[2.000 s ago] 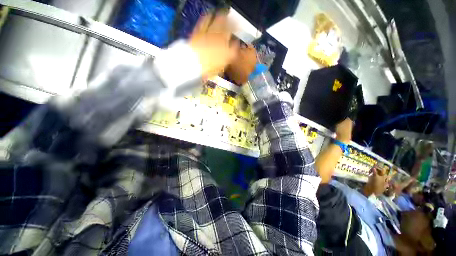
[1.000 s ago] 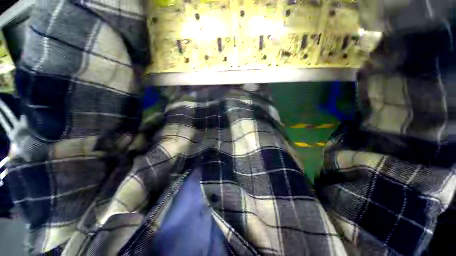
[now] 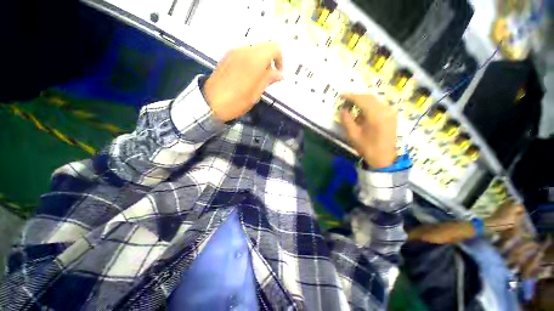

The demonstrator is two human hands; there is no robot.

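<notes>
A pale cream-yellow circuit board panel [image 3: 325, 64] lies slanted across the view, partly washed out by glare. Yellow-and-black parts [image 3: 379, 58] stand in a row along its far edge. My left hand [image 3: 242, 82] is over the near left part of the panel, thumb and forefinger curled together. My right hand [image 3: 373, 126] is over the near edge further right, its fingertips bent close together. Whether either hand pinches a small component cannot be told. A blue wrist strap [image 3: 398, 163] is on my right wrist, with a thin blue cord running up to the right.
The near metal rail [image 3: 313, 126] runs below my hands. Black bins [image 3: 501, 100] stand behind the far rail at right. A neighbour's arm [image 3: 446, 232] with a blue band reaches in at lower right. Green floor with yellow-black markings [image 3: 51, 130] shows at left.
The view has swung from my lap and the panel's near edge to the panel at a slant. Both hands, out of sight one second ago, now show over the panel.
</notes>
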